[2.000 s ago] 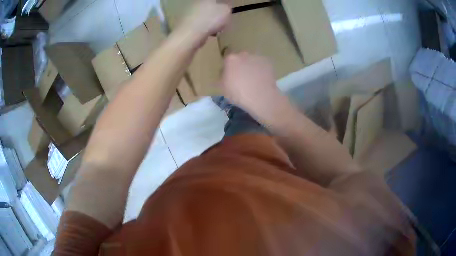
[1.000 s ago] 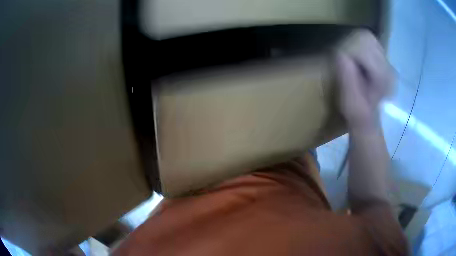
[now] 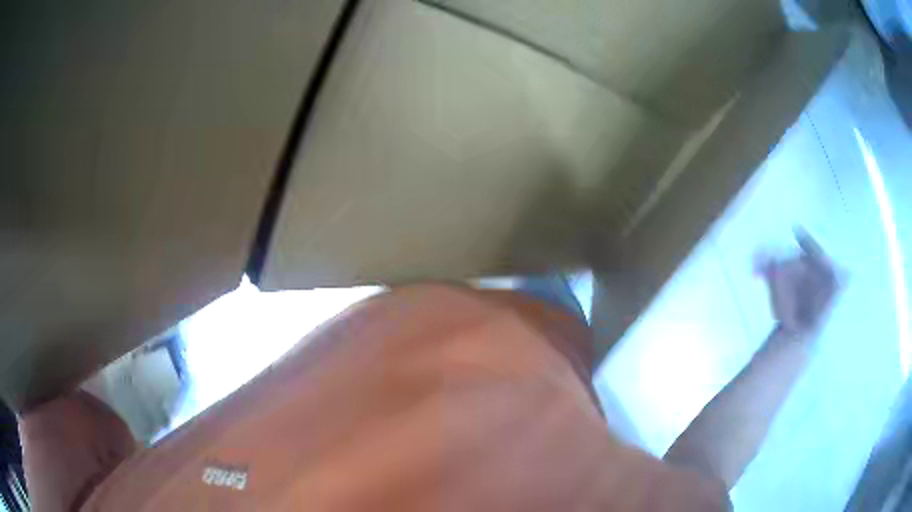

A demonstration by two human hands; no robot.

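A large brown carton fills the upper left and middle of the view, very close to me, with a dark gap between two of its panels. A long side panel or flap slants along its right side. My right hand is off the carton to the right, over the pale floor, blurred, with fingers apart and nothing seen in it. My left hand is not visible; only the left upper arm or sleeve shows at the lower left, and the rest is hidden behind the carton or out of the picture.
Glossy pale tiled floor with bright reflections shows at the right. A blurred pale object lies at the lower left beyond the carton. Dark and bluish shapes show at the upper right corner.
The carton has come up close to me since the oldest frame and has since tilted. My right hand has let go of its right edge and moved outward to the right.
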